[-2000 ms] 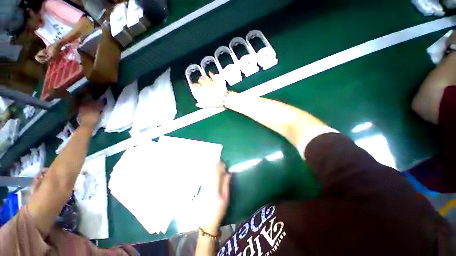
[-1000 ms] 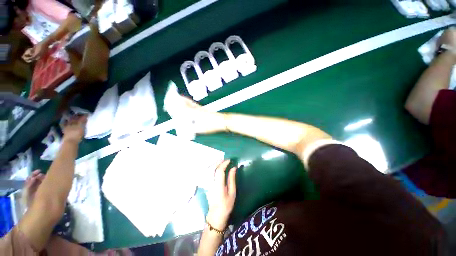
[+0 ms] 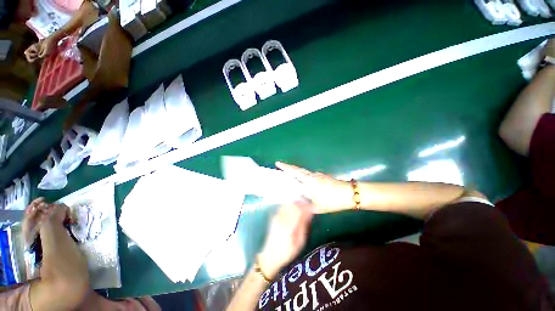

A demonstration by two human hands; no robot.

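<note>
My right hand (image 3: 325, 189) comes in from the right and grips a white protective sleeve (image 3: 246, 173), whose free end points left. Whether a unit is inside is hidden. My left hand (image 3: 287, 234), blurred, is just below, its fingertips at the sleeve's near end beside my right palm; its grip is unclear. A fanned stack of white sleeves (image 3: 179, 212) lies on the green worktop to the left. Three bare white loop-shaped units (image 3: 261, 85) stand in a row on the belt. Several wrapped units (image 3: 173, 115) lie on the belt farther left.
A white edge strip (image 3: 341, 99) runs between worktop and green belt. A neighbour's hands (image 3: 45, 212) are at the left by a white sheet (image 3: 100, 243); another person's arm (image 3: 526, 118) is at the right. A red tray (image 3: 61, 73) and open carton (image 3: 112, 61) are across the belt.
My right hand has drawn back from the belt to the worktop, and my left hand has moved right to meet it. Fewer bare units stand in the row; one more wrapped unit lies at the left.
</note>
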